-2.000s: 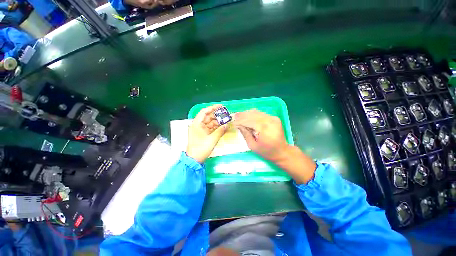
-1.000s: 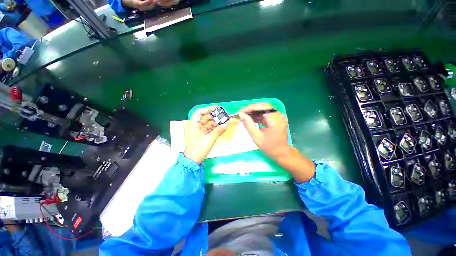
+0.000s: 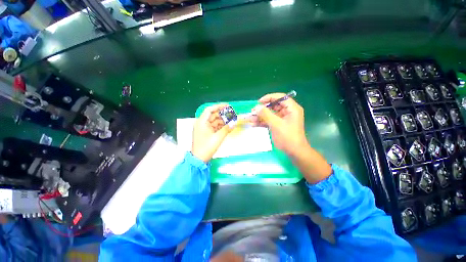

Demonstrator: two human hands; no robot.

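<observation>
My left hand (image 3: 208, 134) holds a small silver and black module (image 3: 227, 114) in its fingertips, above the left part of a light green tray (image 3: 255, 178). My right hand (image 3: 286, 125) holds thin dark tweezers (image 3: 284, 99) like a pen, their rear end pointing up and right. The tweezers' front end is near the right fingertips, close to the module; whether it touches or grips anything is too small to tell. A white to pale yellow backing sheet (image 3: 250, 143) lies across the tray under my hands and sticks out at the left.
A black blister tray (image 3: 369, 158) with silver modules stands on the right. On the left are a black fixture (image 3: 102, 169) with clamps, a white sheet (image 3: 145, 184) and a white box (image 3: 18, 201) with red wires. A loose module (image 3: 126, 90) lies on the bench.
My right hand has turned, and the tweezers now angle up to the right. It sits slightly farther right from the module. My left hand still holds the module in nearly the same place.
</observation>
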